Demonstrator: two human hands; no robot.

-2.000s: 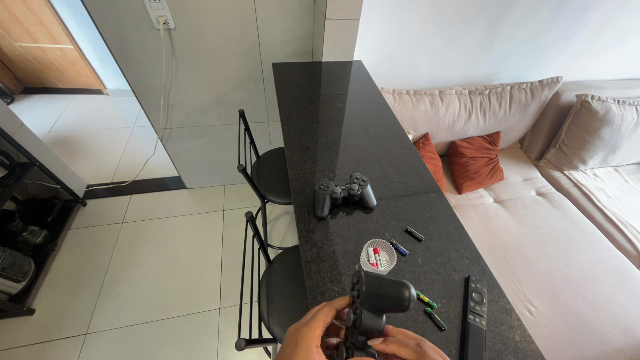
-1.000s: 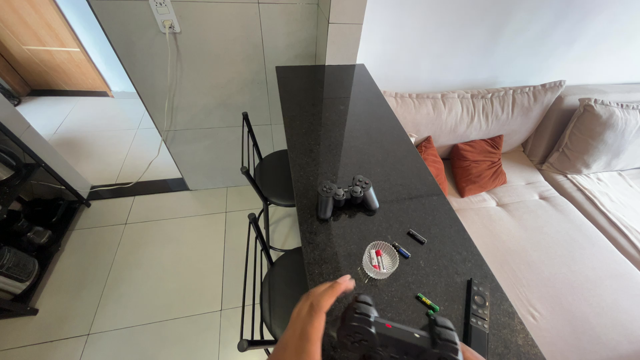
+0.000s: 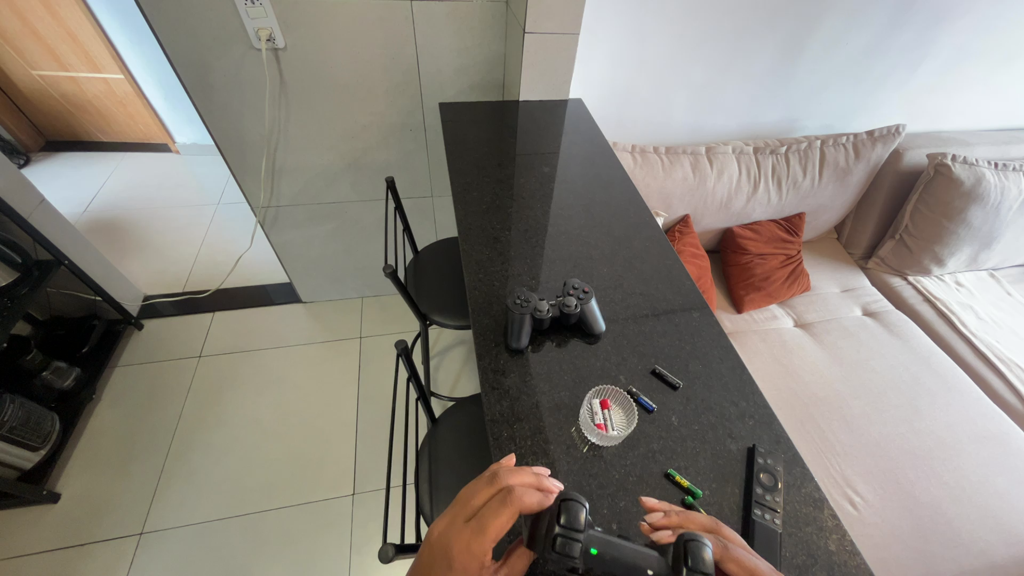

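Note:
A black game controller (image 3: 616,552) with a lit green light is held at the bottom of the view between both hands. My left hand (image 3: 488,520) grips its left side, and my right hand (image 3: 704,536) is at its right side, fingers partly behind it. Farther up the counter lies a second black game controller (image 3: 556,312). A clear ribbed glass bowl (image 3: 630,412) holds red-and-white batteries (image 3: 602,416). Beside it lie a black battery (image 3: 666,378) and a blue-and-black battery (image 3: 642,399). Green batteries (image 3: 685,483) rest near my right fingers, one partly hidden.
The dark stone counter (image 3: 520,200) runs away from me. A black remote control (image 3: 766,496) lies near its right edge. Black bar stools (image 3: 440,280) stand along the left side, a beige sofa (image 3: 864,384) along the right. A black shelf rack (image 3: 72,368) is at far left.
The held controller has turned from upright to lying across the view, and its light, red one second ago, is now green. The hands remain at the near end of the counter.

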